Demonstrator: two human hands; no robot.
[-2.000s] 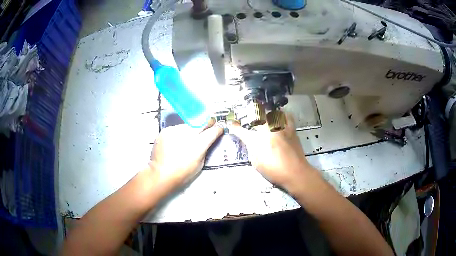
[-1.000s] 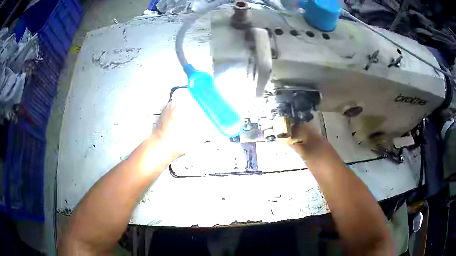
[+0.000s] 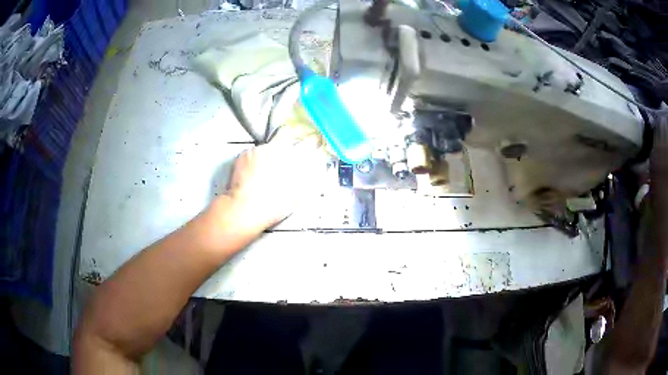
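Observation:
A crumpled pale khaki-green cloth piece (image 3: 253, 82) lies on the table behind and left of the needle area, partly behind the blue lamp head (image 3: 333, 121). My left hand (image 3: 275, 172) is at the cloth's near edge; glare washes out its fingers, so I cannot tell whether they grip it. The off-white sewing machine (image 3: 483, 91) stands to the right. Its brass-coloured knobs (image 3: 428, 165) are beside the needle area, with no hand there. The metal slide plate (image 3: 364, 207) is uncovered. My right forearm runs up the picture's right edge; the hand is cut off or lost there.
The worn white table (image 3: 161, 176) has a chipped front edge. A blue crate (image 3: 36, 212) with whitish pieces (image 3: 26, 73) stands at the left. A round blue cap (image 3: 483, 18) sits on the machine. A dark metal tool (image 3: 564, 222) lies by the machine base.
My right hand has left the needle area and gone out to the right. My left hand has moved left from the needle. The khaki cloth now shows behind it.

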